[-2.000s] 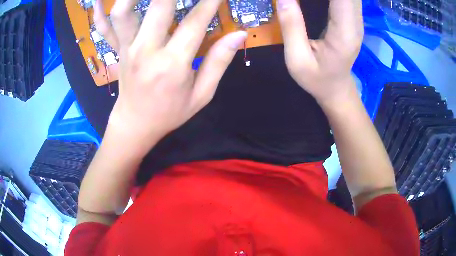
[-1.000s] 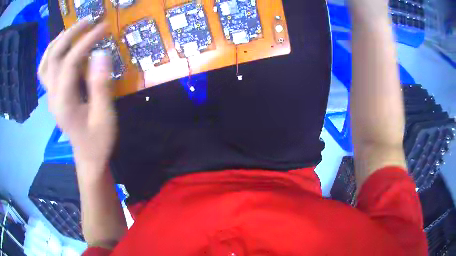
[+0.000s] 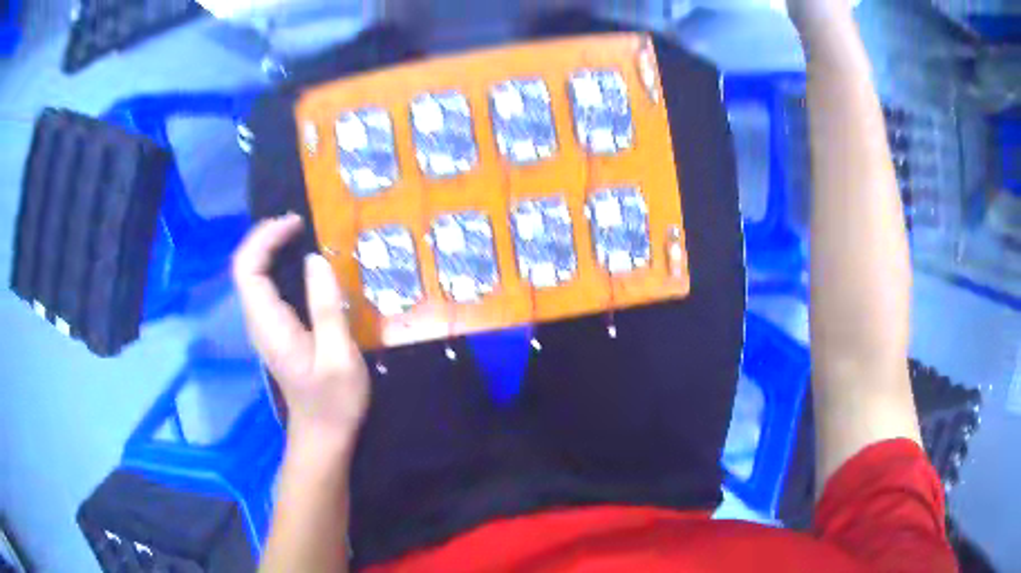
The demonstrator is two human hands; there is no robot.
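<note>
The orange fixture plate [image 3: 493, 185] lies over my black-clothed lap, slightly tilted. Two rows of blue-and-white circuit boards [image 3: 462, 256] sit in it. Thin lead wires with tiny white plugs [image 3: 451, 354] hang over its near edge. My left hand [image 3: 319, 347] is at the plate's lower left edge, thumb and fingers apart, holding nothing that I can see. My right forearm reaches far forward on the right, and my right hand is cut off by the top edge.
Blue plastic stools [image 3: 213, 431] stand on both sides. A black tray stack [image 3: 90, 229] is at the left, another [image 3: 168, 532] at the lower left, and more dark trays [image 3: 946, 420] at the right. A blurred pale surface is beyond the plate.
The whole plate has come into view, lower in the picture. My left hand has moved off the boards to the plate's left edge. My right hand has left the plate and gone out at the top.
</note>
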